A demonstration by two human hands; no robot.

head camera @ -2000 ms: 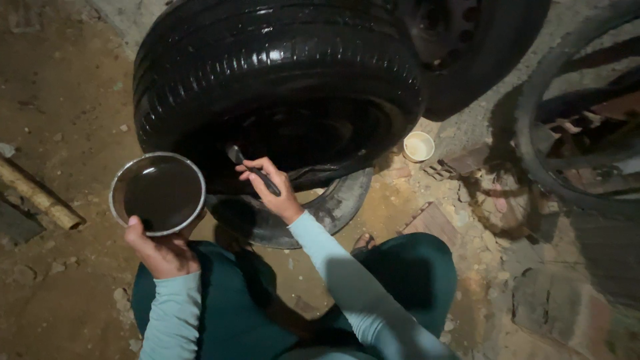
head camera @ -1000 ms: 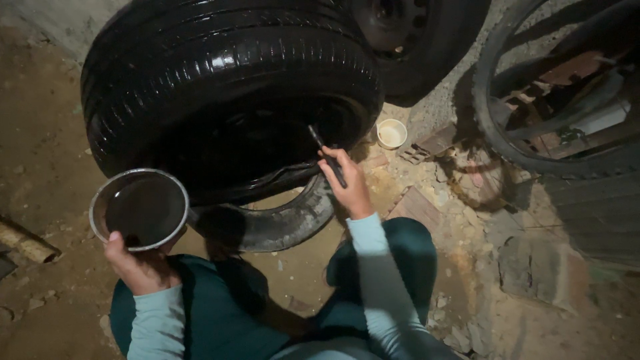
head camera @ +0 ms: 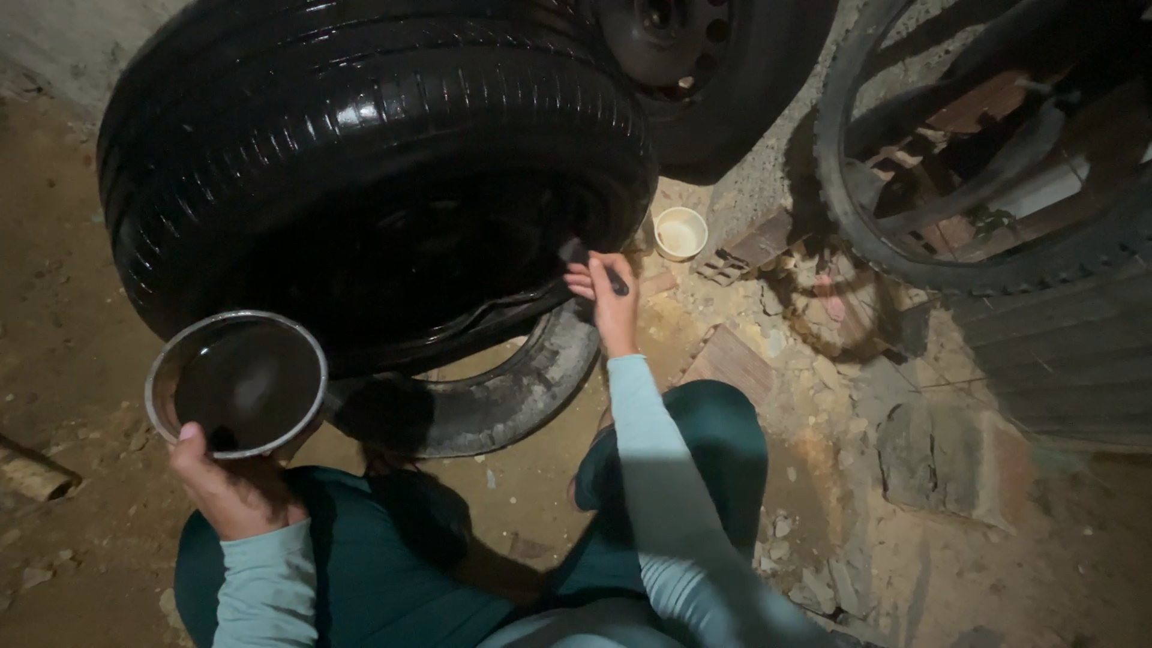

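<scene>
My left hand (head camera: 236,490) grips the rim and side of a round bowl (head camera: 312,346) that holds dark liquid. In my right hand (head camera: 612,292) is a brush (head camera: 619,283) with a dark handle; its blurred bristle end is at the lower right sidewall of a large, shiny, wet-looking black tyre (head camera: 378,117). That tyre stands tilted in front of me, its inside in deep shadow. Under its lower edge lies another, grey and dusty tyre (head camera: 504,409).
A small pale cup (head camera: 681,234) sits right of the big tyre. A wheel (head camera: 765,99) leans behind. To the right are a thin ridged tyre (head camera: 832,171), hollow brick pieces (head camera: 754,245), a flat brick (head camera: 727,362) and rubble. A bamboo-like pole (head camera: 31,472) lies far left.
My right hand has moved with the brush from the lower left part of the tyre's opening to its right side. My left hand still holds the bowl. The view has shifted somewhat.
</scene>
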